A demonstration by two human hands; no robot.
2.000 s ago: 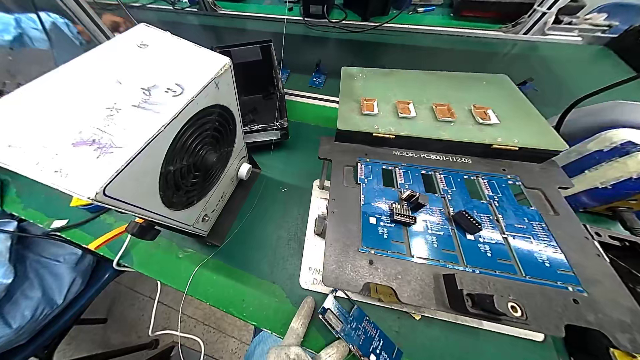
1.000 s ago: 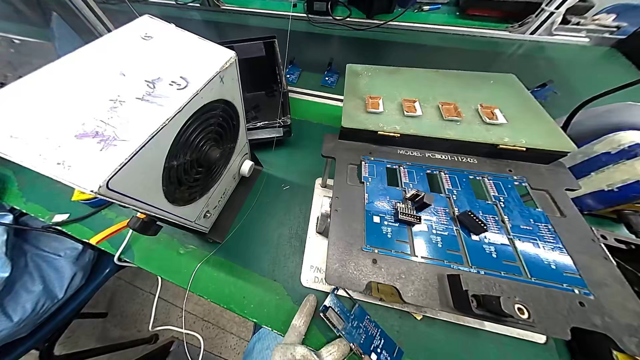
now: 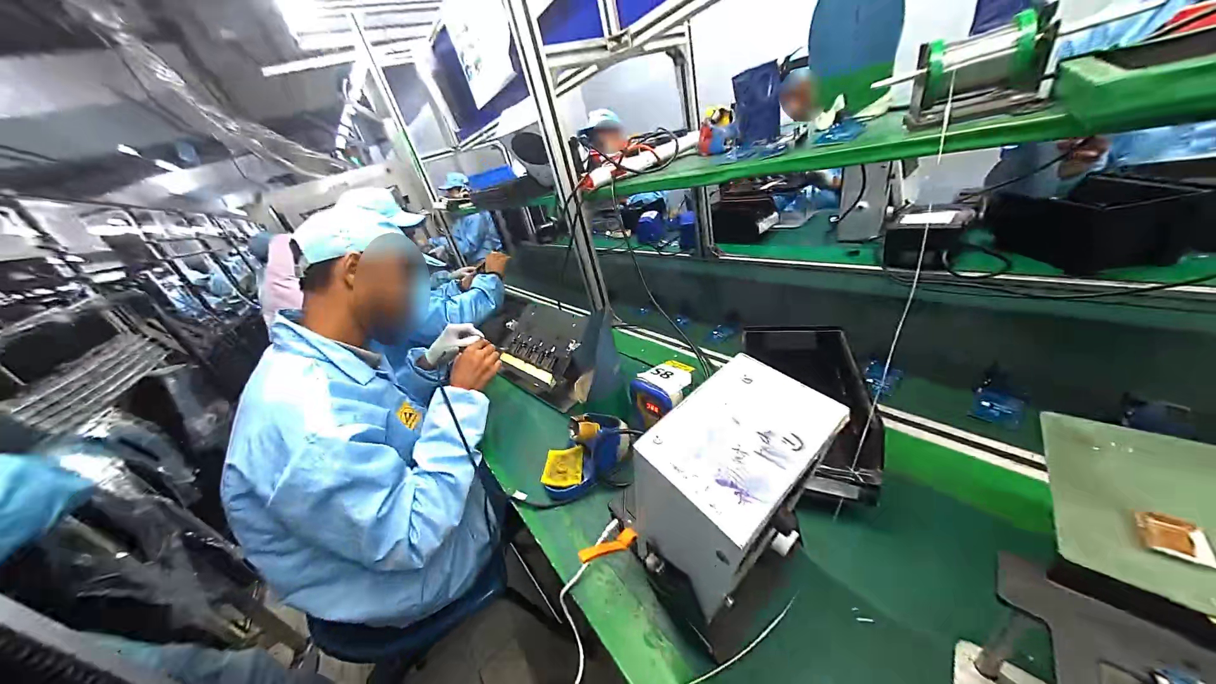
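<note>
Neither of my hands is in the head view. At the lower right, part of a dark fixture plate [image 3: 1073, 608] shows, cut off by the frame edge. Behind it lies a pale green board [image 3: 1130, 494] bearing a small white-edged piece with a brown top [image 3: 1173, 535]. A white and grey box-shaped fan unit [image 3: 736, 456] with pen marks on top stands on the green bench, its fan face turned mostly out of sight. The blue circuit boards on the fixture are largely out of frame.
A co-worker in a light blue jacket [image 3: 351, 475] sits at the left. Beside the fan unit are a soldering station [image 3: 660, 391], an iron stand with yellow sponge [image 3: 565, 467] and a black open case [image 3: 807, 380]. A solder-wire spool [image 3: 978, 66] sits on the upper shelf [image 3: 855, 147].
The view has swung far to the left and up. The gloved hand and the small circuit board at the bottom edge of the earlier frames are out of view.
</note>
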